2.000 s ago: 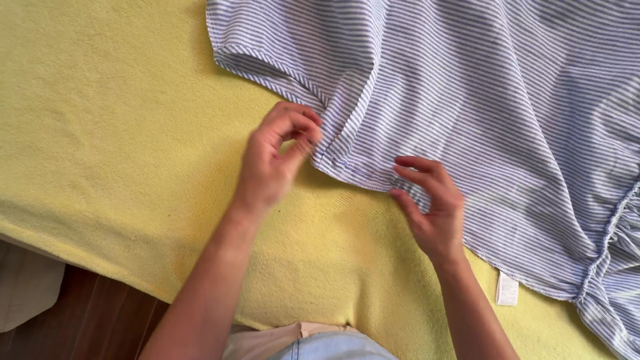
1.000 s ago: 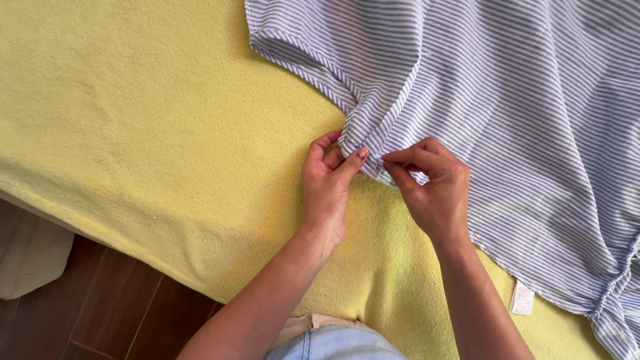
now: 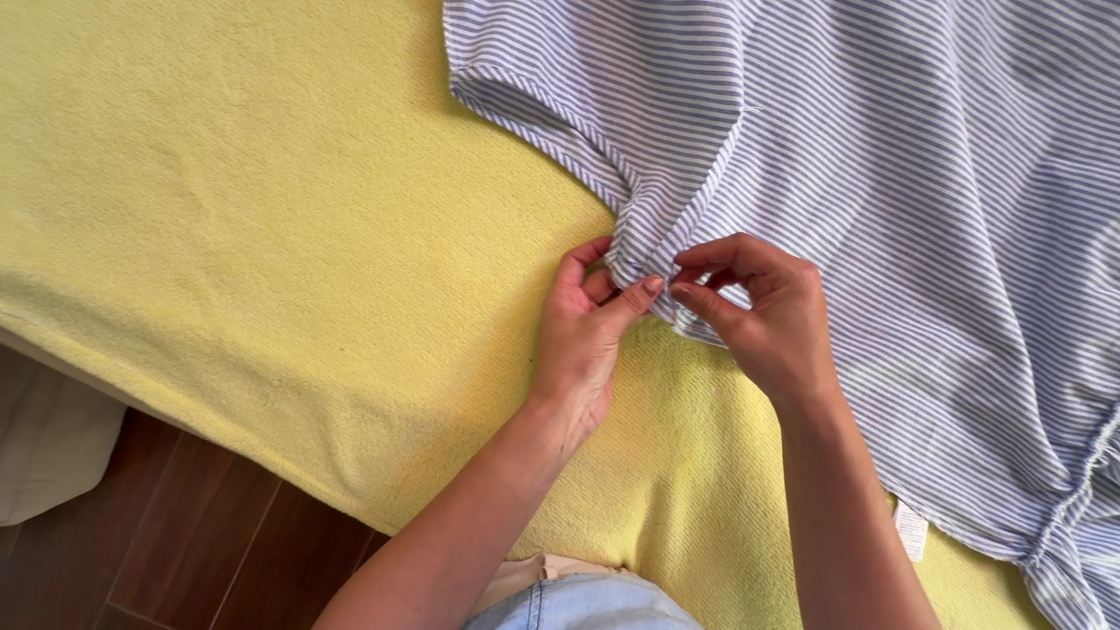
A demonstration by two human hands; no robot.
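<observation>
A blue-and-white striped cloth garment (image 3: 857, 201) lies over the right part of a yellow blanket. My left hand (image 3: 591, 324) grips the garment's lower left corner, its thumb on top of the seam and its fingers partly under the fabric. Close beside it, my right hand (image 3: 770, 306) has thumb and forefinger nearly together at the same seam; whether they pinch the cloth or a thread is too small to tell. An open-ended, hemmed edge (image 3: 542, 114) curves up and left from the hands. A white label (image 3: 910, 529) bearing writing sticks out from the lower edge.
The yellow blanket (image 3: 262, 219) covers the surface under the garment, its edge running diagonally at the lower left. Beyond that edge are a dark wooden floor (image 3: 201, 534) and a pale cloth-like object (image 3: 52, 437). A gathered seam (image 3: 1081, 490) lies at the far right.
Two seconds ago both hands were apart at the garment's edge. My left hand has since taken hold of the corner, and my right hand has closed in beside it.
</observation>
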